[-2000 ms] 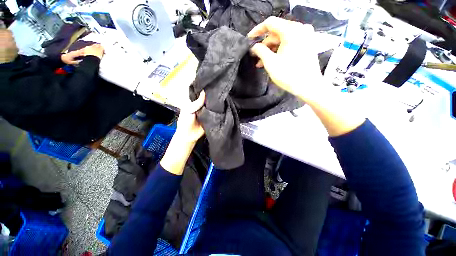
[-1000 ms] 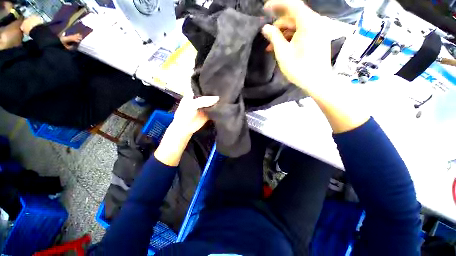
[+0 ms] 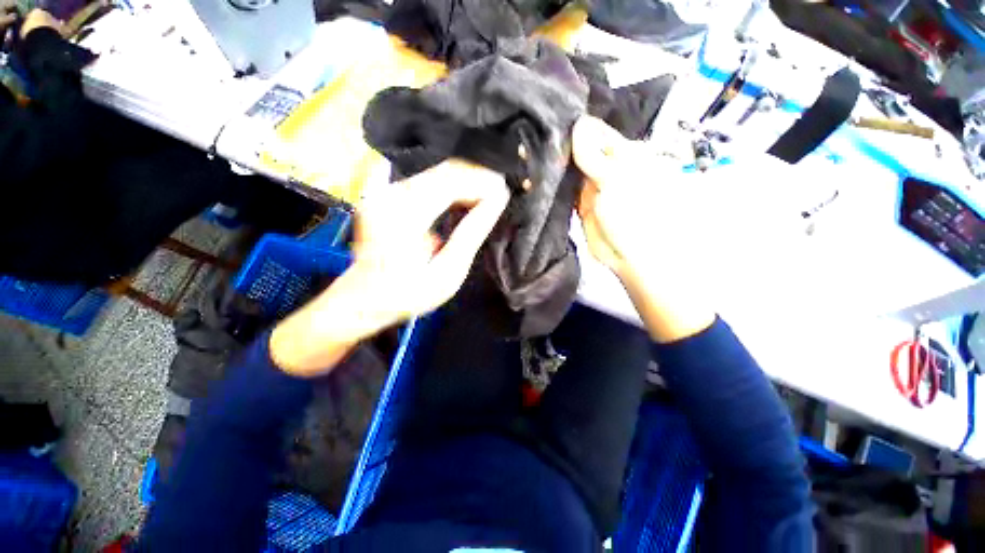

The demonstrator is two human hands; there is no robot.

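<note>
A dark grey garment piece (image 3: 540,108) is bunched up between my hands, over the front edge of the white table, with its lower end hanging above my lap. My right hand (image 3: 610,200) holds its right side, with the fingers partly behind the cloth. My left hand (image 3: 416,243) is at its left side, thumb and fingers curved with a gap between them. The fingertips are near the cloth, and it is blurred whether they grip it. More dark cloth (image 3: 443,27) lies behind the piece on the table.
The sewing machine with a black strip (image 3: 818,117) is at the upper right. A control panel (image 3: 945,221) and red-handled scissors (image 3: 915,373) are at the right. A yellow board (image 3: 335,124) lies left. Blue crates (image 3: 286,270) stand below. Another person's dark sleeve (image 3: 76,173) is at left.
The garment piece has moved from a long hanging shape to a bunched one. My left hand has risen and turned beside it. My right hand has moved down its right side. The view has shifted right.
</note>
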